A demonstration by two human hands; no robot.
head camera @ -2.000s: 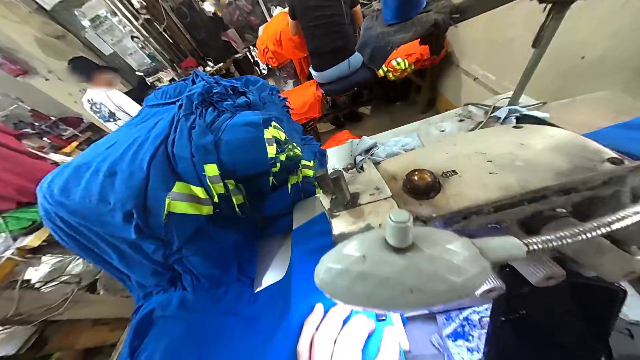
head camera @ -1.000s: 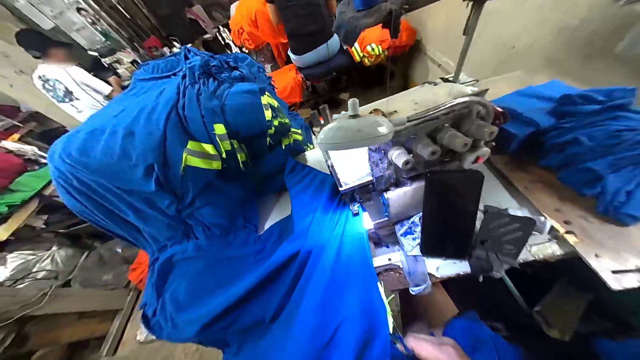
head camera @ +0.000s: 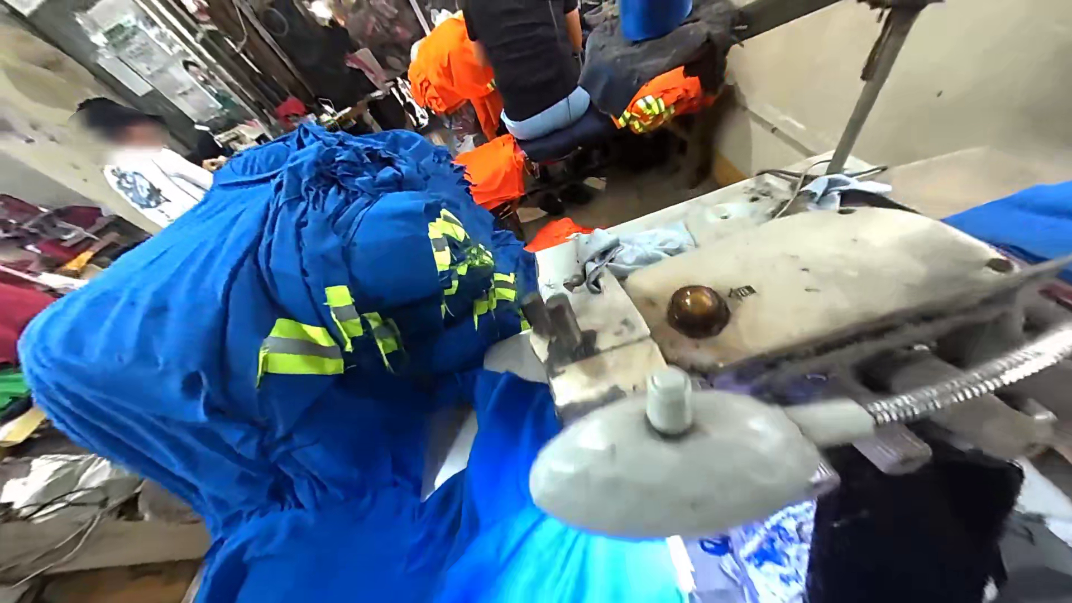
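Neither of my hands shows at this moment. Blue fabric (head camera: 536, 511) lies lit up beneath the oval head of a gooseneck lamp (head camera: 670, 469), in front of an industrial sewing machine (head camera: 804, 276) with a worn, pale casing. The lamp head hides the machine's needle area. A large heap of blue garments (head camera: 226, 293) with yellow and grey reflective strips (head camera: 301, 347) rises left of the machine. A dark flat panel (head camera: 904, 519) is at the lower right, beside the machine.
A light cloth (head camera: 636, 247) lies behind the machine casing, near a metal pole (head camera: 875, 92). More blue fabric (head camera: 1022, 218) is at the right. Farther off are a seated person in dark clothing (head camera: 528, 59), a person in white (head camera: 155, 180) and orange garments (head camera: 452, 67).
A hand was at the bottom edge in both earlier frames and is now out of sight. The view swung away and back, bringing the lamp and machine close again.
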